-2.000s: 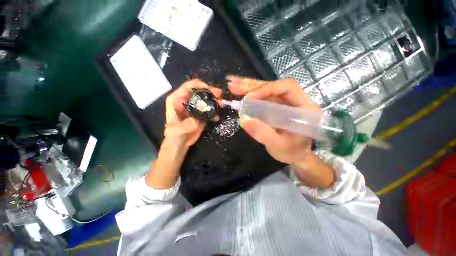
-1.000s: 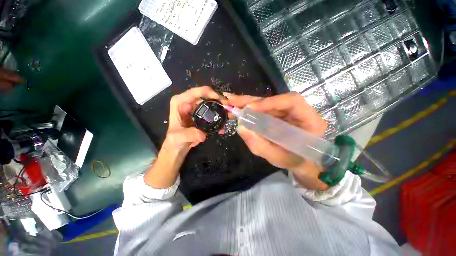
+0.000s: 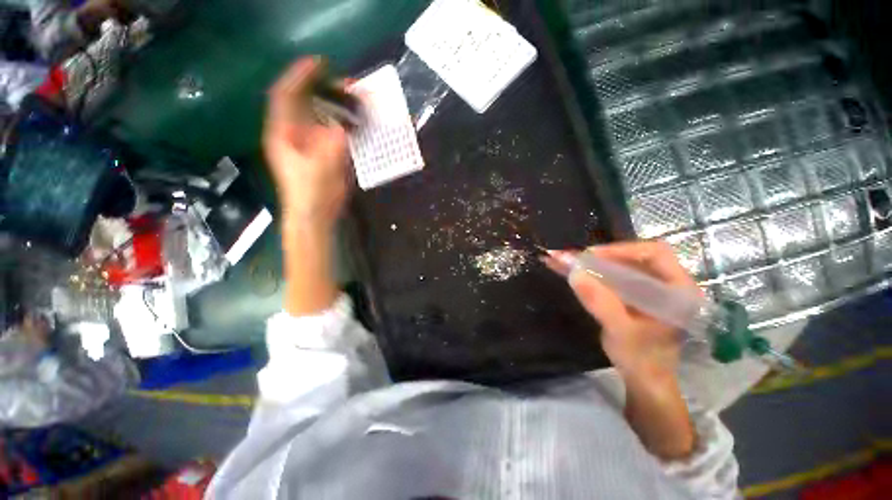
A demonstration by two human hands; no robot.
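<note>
My right hand (image 3: 641, 303) holds the clear glue syringe (image 3: 650, 296) with its green cap towards the lower right. Its fine pinkish tip points left, beside a silvery heap of tiny parts (image 3: 500, 263) on the black work tray (image 3: 440, 332). My left hand (image 3: 308, 137) is blurred, raised past the tray's left side. It holds the dark round unit (image 3: 335, 104), blurred and seen edge-on, near the left white card (image 3: 385, 129). The unit's face cannot be made out.
A second white card (image 3: 471, 51) lies at the tray's far end, with a small clear bag (image 3: 426, 86) between the cards. A clear blister tray (image 3: 743, 166) is on the right. Clutter with a red item (image 3: 134, 252) is at left.
My left hand has moved away left and forward with the round unit, off the syringe tip. My right hand keeps the syringe, its tip now beside the heap. The view has shifted left.
</note>
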